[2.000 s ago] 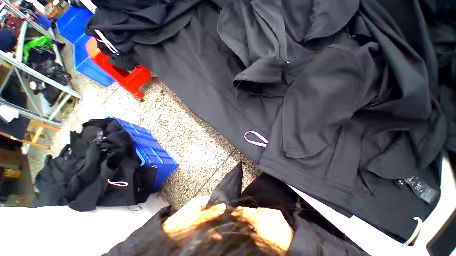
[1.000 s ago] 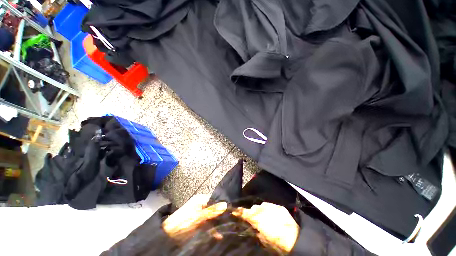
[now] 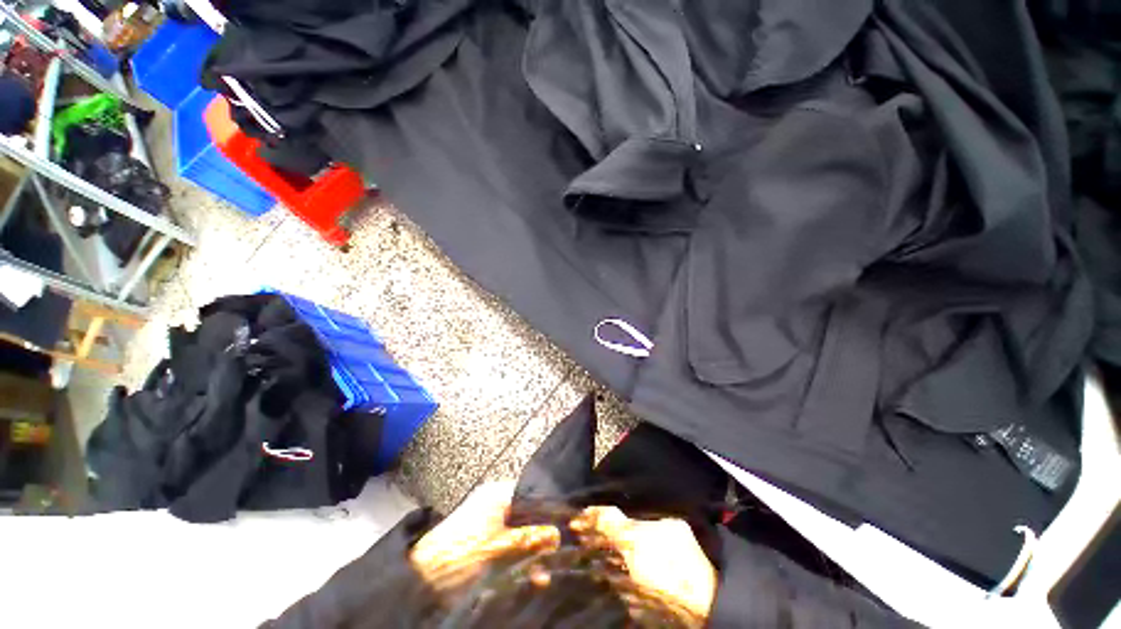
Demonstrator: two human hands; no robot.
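Note:
My left hand (image 3: 473,537) and my right hand (image 3: 658,555) are close together at the bottom centre, near my body, partly covered by dark hair. Their fingertips pinch a dark cloth piece (image 3: 559,464), whose pointed end stands up between them. Whether anything small is between the fingertips is hidden. A large black jacket (image 3: 787,246) lies spread over the white table (image 3: 897,563) at the right. A white cord loop (image 3: 623,337) sticks out at its near edge. A care label (image 3: 1033,457) and a white cord (image 3: 1019,559) show at its right corner.
A blue crate (image 3: 384,383) heaped with black garments (image 3: 234,418) stands at the left. A red stool or crate (image 3: 301,191) and blue bins (image 3: 215,154) are on the speckled floor (image 3: 461,356) behind. A metal rack (image 3: 92,191) is at far left. A black rectangle (image 3: 1094,571) lies at the right edge.
My two hands remain at the dark cloth, with small shifts of the fingers; my right hand sits slightly further left. The jacket and crates have not moved noticeably.

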